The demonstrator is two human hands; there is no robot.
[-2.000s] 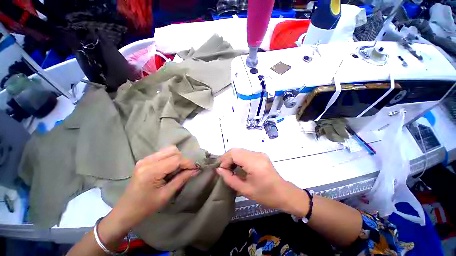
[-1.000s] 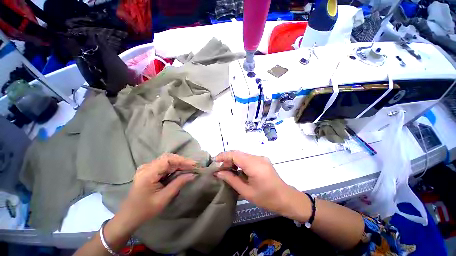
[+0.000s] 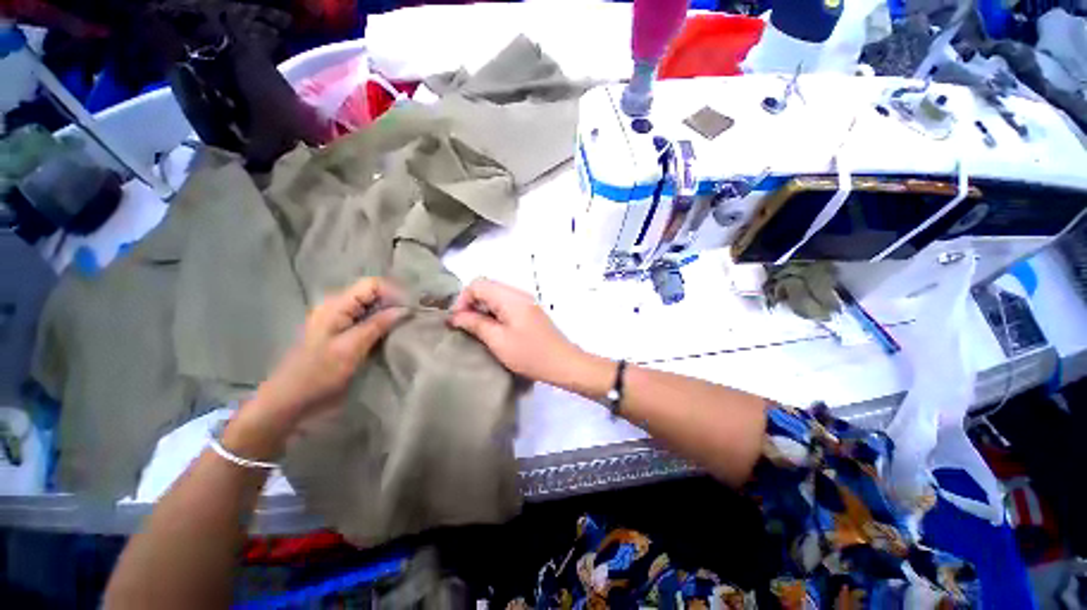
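An olive-khaki garment point(image 3: 346, 226) lies heaped left of the sewing machine and hangs over the table's front edge. My left hand point(image 3: 348, 334) pinches the cloth's edge between thumb and fingers. My right hand point(image 3: 510, 328) pinches the same edge a short way to the right. The edge is stretched between both hands, in front of and left of the needle area. The presser foot point(image 3: 626, 265) of the white sewing machine point(image 3: 632, 179) has no cloth visibly under it. A small grey attachment point(image 3: 668, 282) sits beside the foot.
A smartphone point(image 3: 882, 217) is strapped to the machine arm. Olive scraps point(image 3: 801, 290) and thin pens point(image 3: 870, 322) lie below it. A white plastic bag point(image 3: 942, 393) hangs at the right. A measuring scale point(image 3: 608, 470) runs along the table's front edge.
Both hands have moved away from me and to the left with the pinched cloth edge. The cloth now hangs straighter below them. The camera view has shifted somewhat.
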